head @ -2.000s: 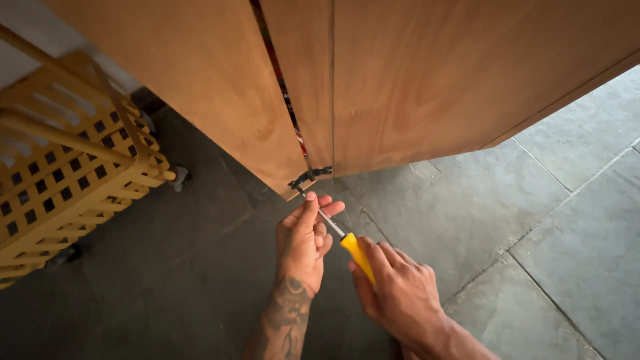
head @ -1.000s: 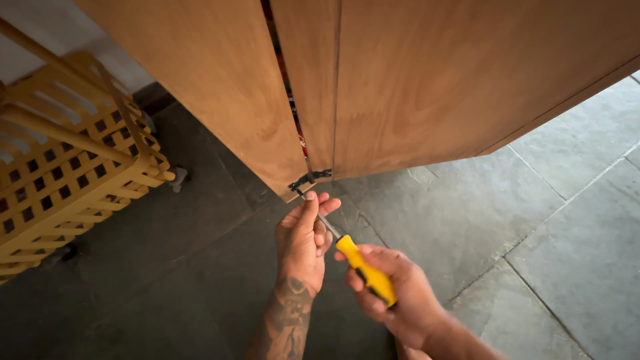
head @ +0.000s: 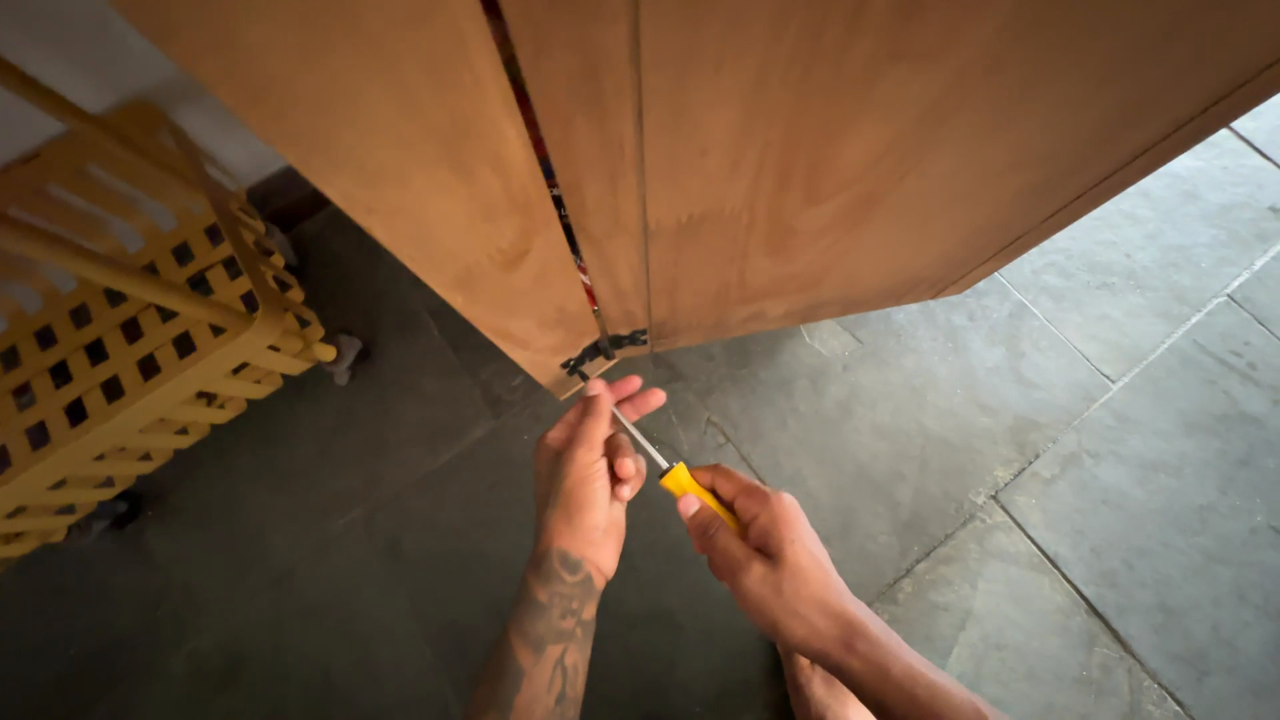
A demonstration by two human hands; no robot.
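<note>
My right hand (head: 765,555) grips the yellow handle of a screwdriver (head: 640,437), whose metal shaft points up and left. The fingertips of my left hand (head: 590,470) hold the front part of the shaft. Just beyond them the tip meets, or nearly meets, the left end of a black metal hinge or latch (head: 605,348); the exact contact is too small to tell. That black fitting spans the narrow gap between two wooden panels (head: 430,190) at the bottom corner of a wooden cabinet (head: 850,150).
On the left stands a yellow plastic lattice basket cart (head: 130,360) on casters, close to a pale wall (head: 50,120). Grey stone floor tiles (head: 900,430) lie under the cabinet. Part of a leg or foot shows beneath my right forearm.
My right hand's grip on the yellow handle has shifted between the frames, with more of the handle covered now than one second ago. My left hand stays at the shaft near the black fitting.
</note>
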